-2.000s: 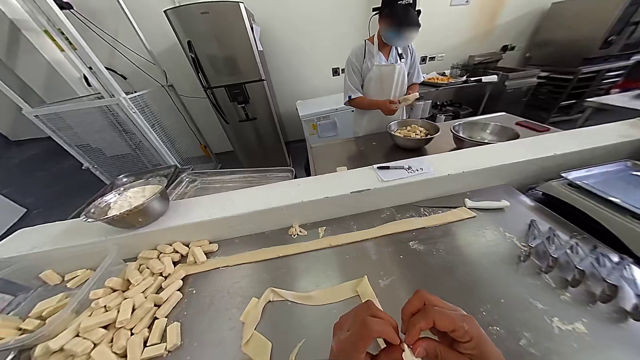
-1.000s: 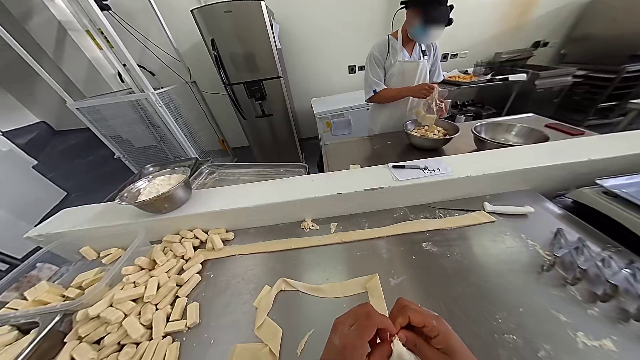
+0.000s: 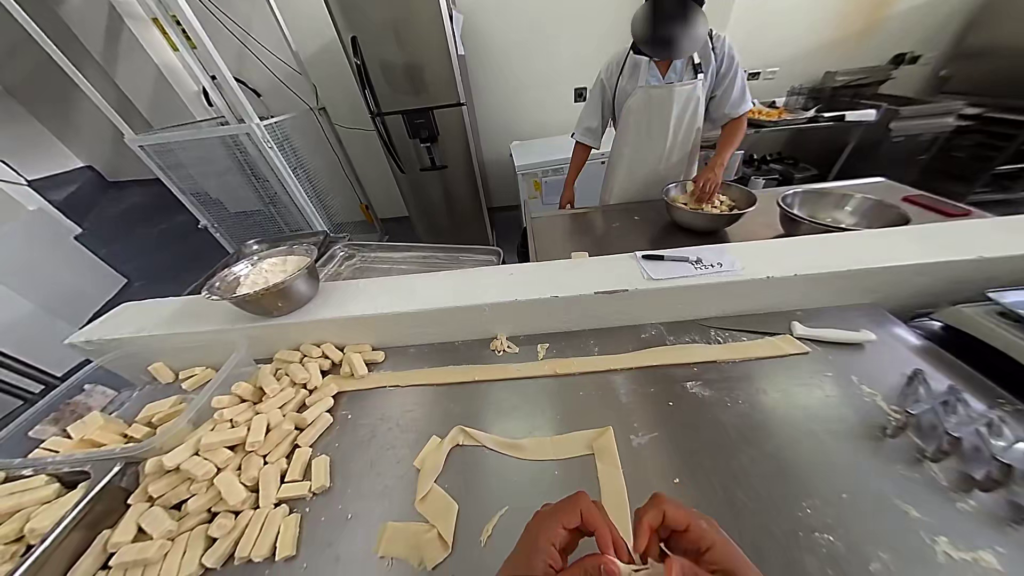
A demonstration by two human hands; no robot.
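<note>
At the bottom of the head view my left hand point(image 3: 564, 538) and my right hand point(image 3: 690, 538) are close together, their fingers pinching the near end of a long dough strip point(image 3: 524, 446). What lies between the fingertips is partly hidden by them. From my hands the strip runs away, bends left and folds down to a loose end on the steel table. A second, straight dough strip point(image 3: 576, 365) lies across the table beyond it. Many small cheese-like sticks point(image 3: 232, 484) are heaped at the left, touching that strip's left end.
A plastic container point(image 3: 232, 376) and a metal tray point(image 3: 96, 512) hold more sticks at left. A white-handled knife point(image 3: 832, 334) and a metal cutter point(image 3: 948, 436) lie right. Behind stands a white ledge point(image 3: 512, 300) with a bowl of flour point(image 3: 276, 280); a co-worker point(image 3: 664, 120) stands beyond.
The co-worker, who held something up above the bowl a second ago, now has one hand down in it. My hands remain together at the strip's end. The view has shifted somewhat.
</note>
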